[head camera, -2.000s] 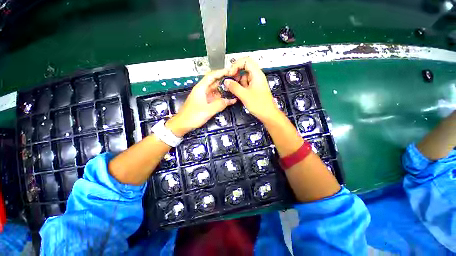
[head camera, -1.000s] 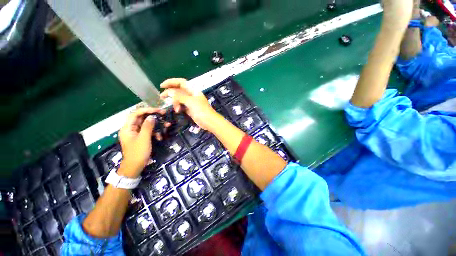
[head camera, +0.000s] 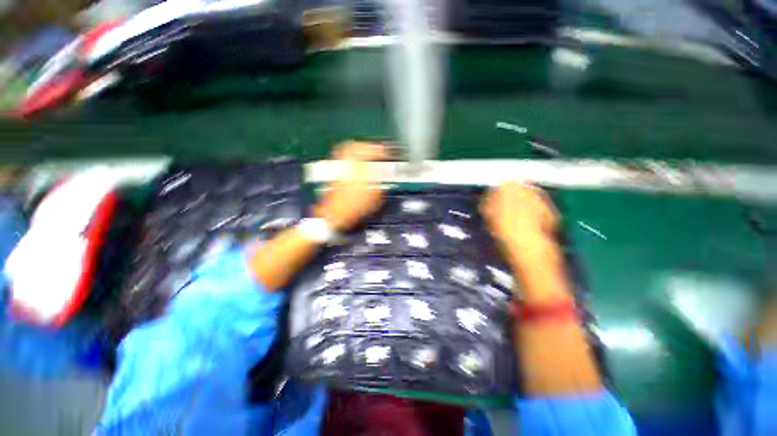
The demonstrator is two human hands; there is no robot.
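The frame is strongly motion-blurred. A black blister tray [head camera: 396, 294] lies in front of me, with silvery-white round units in many pockets. My left hand [head camera: 356, 183] is over the tray's far left corner, near the white rail; its fingertips are blurred, and whether it holds a unit cannot be told. My right hand [head camera: 521, 213] is over the tray's far right part with its fingers bent down; what is under them is hidden.
A second black tray [head camera: 213, 209] lies at left, beside a red-edged bin [head camera: 102, 226] with white content. A white rail [head camera: 613, 174] with an upright post [head camera: 415, 94] runs beyond the trays. A blue sleeve [head camera: 739, 383] of another person shows at right.
The view has swung left and levelled, bringing the red-edged bin in. My hands have moved apart; my right hand has gone from beside my left hand to the tray's far right.
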